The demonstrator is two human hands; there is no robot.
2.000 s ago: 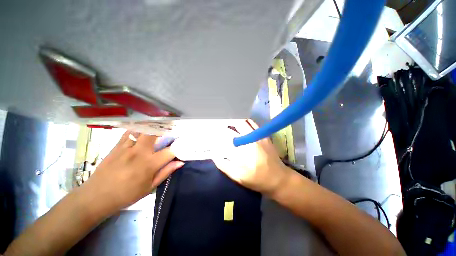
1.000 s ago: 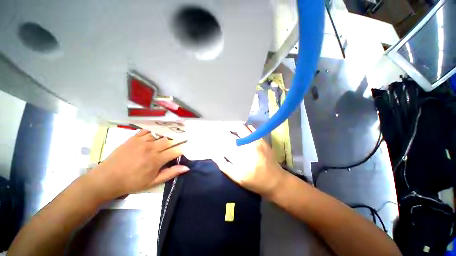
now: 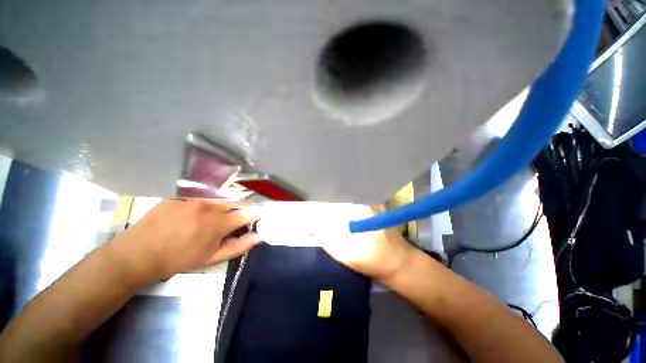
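A black fabric piece (image 3: 297, 305) lies flat below the sewing machine head (image 3: 234, 92), with a pale zipper (image 3: 231, 298) along its left edge and a small yellow sticker (image 3: 325, 303) on it. My left hand (image 3: 188, 237) is at the fabric's upper left edge, thumb and fingers close together near the zipper's top. My right hand (image 3: 368, 248) lies at the fabric's upper right, overexposed, its fingers hidden by the white glare and the head. Whether either hand grips the fabric cannot be told.
A blue hose (image 3: 496, 166) curves down from the upper right to the white block between my hands. A black fabric heap with zippers (image 3: 602, 227) lies at the right, below a tilted screen (image 3: 616, 92). Black cables (image 3: 496, 248) loop on the metal plate. A yellow-edged frame (image 3: 122, 213) shows at left.
The machine head fills more of the view than one second ago and covers more of my fingers. My left hand appears slightly lower. The fabric stays nearly in place.
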